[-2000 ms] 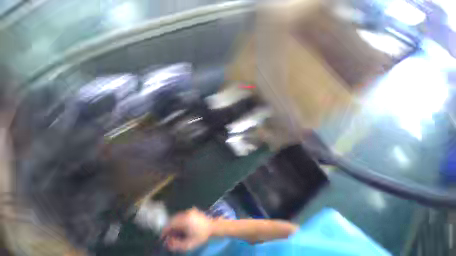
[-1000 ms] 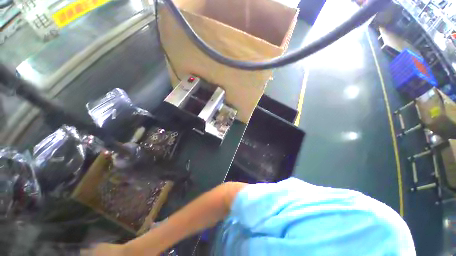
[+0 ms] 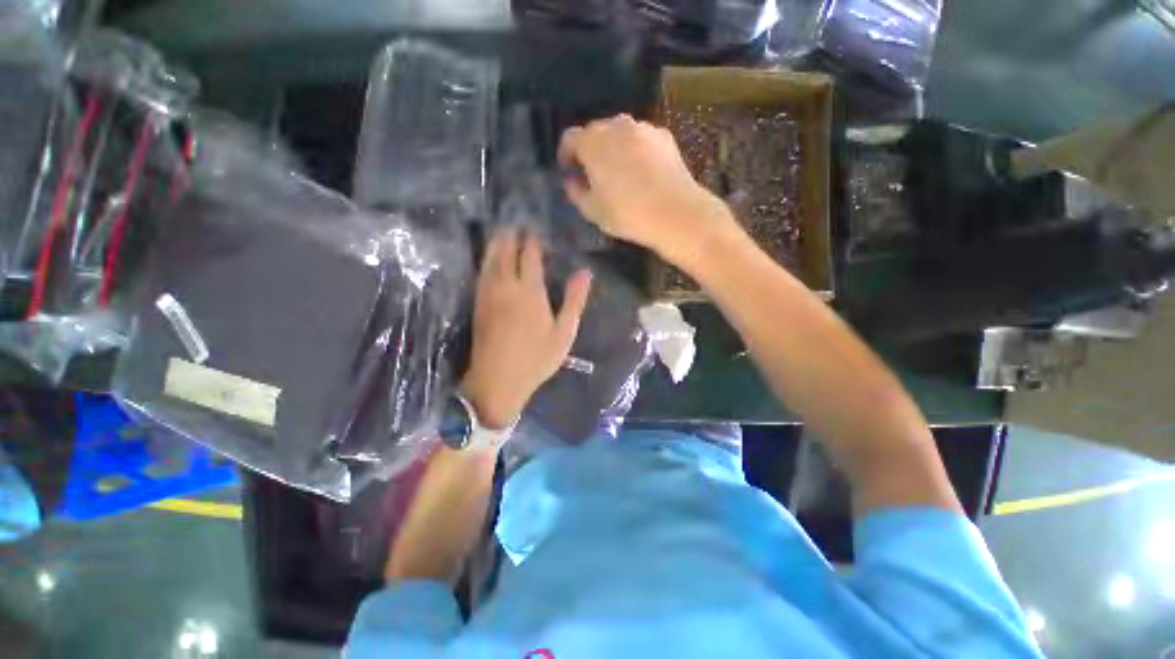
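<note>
A dark flat housing (image 3: 567, 386) lies at the bench's front edge, close to my body, with clear film (image 3: 515, 167) around and behind it. My left hand (image 3: 518, 322) lies palm down over its left part, fingers extended and thumb apart. My right hand (image 3: 631, 180) is curled beyond it, beside the film; whether its fingers pinch anything is hidden. An open tan carton (image 3: 818, 193) full of tiny screws stands just right of my right hand. A crumpled white tissue (image 3: 668, 341) lies at the housing's right.
Large bagged dark housings (image 3: 296, 296) are at left, with red-striped bagged ones (image 3: 97, 193) farther left. A clear tray (image 3: 425, 129) lies behind. Bagged black parts (image 3: 876, 32) lie at the back. A metal unit (image 3: 1031, 358) and a cardboard box (image 3: 1108, 386) are at right.
The view has swung left from the big box and floor to the bench front. Both hands now show over the housing and film; earlier only one arm was visible, low in view.
</note>
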